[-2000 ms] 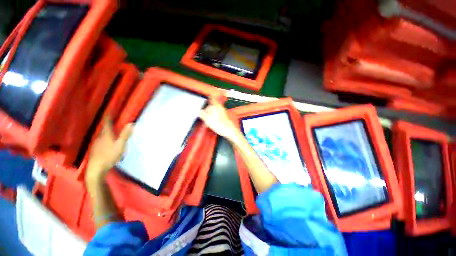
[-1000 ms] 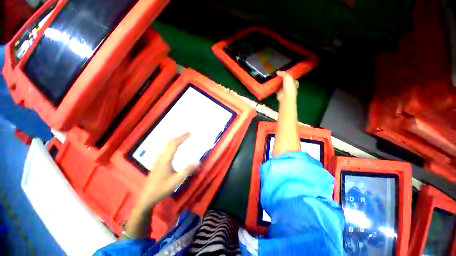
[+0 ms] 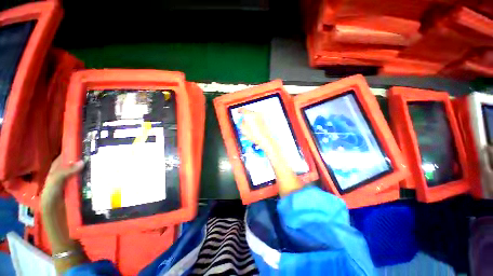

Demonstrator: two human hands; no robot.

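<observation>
An open tablet (image 3: 127,178) shows black and silver insides, a white block and yellow strips. It lies in an orange-red foam tray (image 3: 186,156) on the left, on top of other foam. My left hand (image 3: 57,186) grips that tray's left edge, thumb on the rim, fingers hidden behind it. My right hand (image 3: 257,129) is over a lit tablet (image 3: 292,148) with white and blue wallpaper, in its own foam tray. The hand is blurred and holds nothing; whether a fingertip touches the glass I cannot tell.
Another lit blue-wallpaper tablet (image 3: 346,143) and a dark tablet (image 3: 432,140) lie in trays to the right. A white tray (image 3: 478,118) is at the right edge with part of a person's hand. Foam trays (image 3: 367,38) are stacked at the far right. A tilted tray (image 3: 30,81) stands at left.
The open tablet's tray has come from the green bench to the left stack, covering where the white-screen tablet was. My left hand now grips its edge. My right hand has moved onto the lit tablet.
</observation>
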